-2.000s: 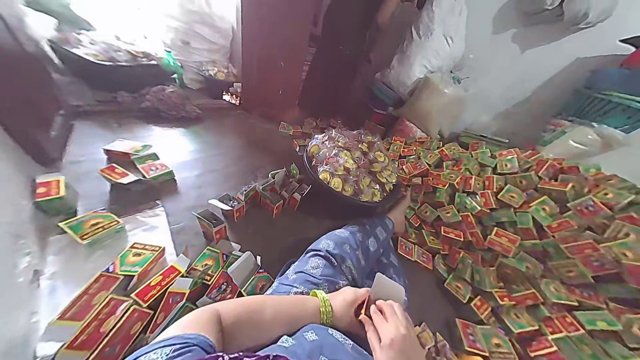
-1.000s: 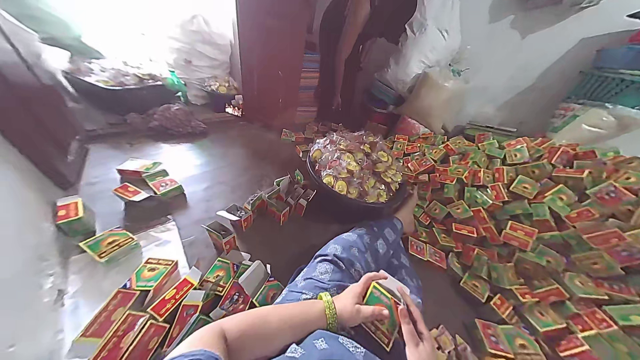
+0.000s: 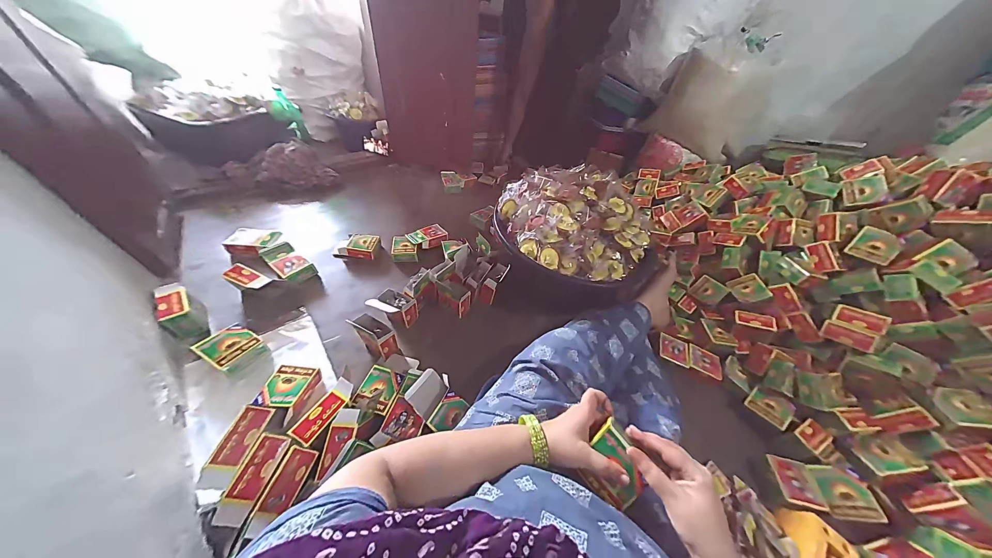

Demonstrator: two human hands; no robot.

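Note:
A small green and red cardboard box (image 3: 614, 457) is between my hands, above my lap. My left hand (image 3: 585, 442), with a yellow-green bangle at its wrist, grips the box from its left side. The fingers of my right hand (image 3: 673, 473) touch its upper right edge; whether they grip it, I cannot tell. Ahead of my knee stands a dark round tub (image 3: 573, 287) heaped with clear-wrapped pieces bearing yellow discs (image 3: 562, 225). Several boxes with raised flaps (image 3: 403, 403) are grouped at my left.
Many green and red boxes (image 3: 852, 325) are piled across the floor at right. Other boxes (image 3: 291, 263) lie near the left wall. A second dark tub (image 3: 209, 132) stands at the back left. Behind the round tub, a person (image 3: 570, 70) in dark clothing is partly visible near sacks.
The box in my left hand has turned, its broad green face now less in view than a second ago. The person at the back, in dark clothing, has moved further into view since the earliest frame.

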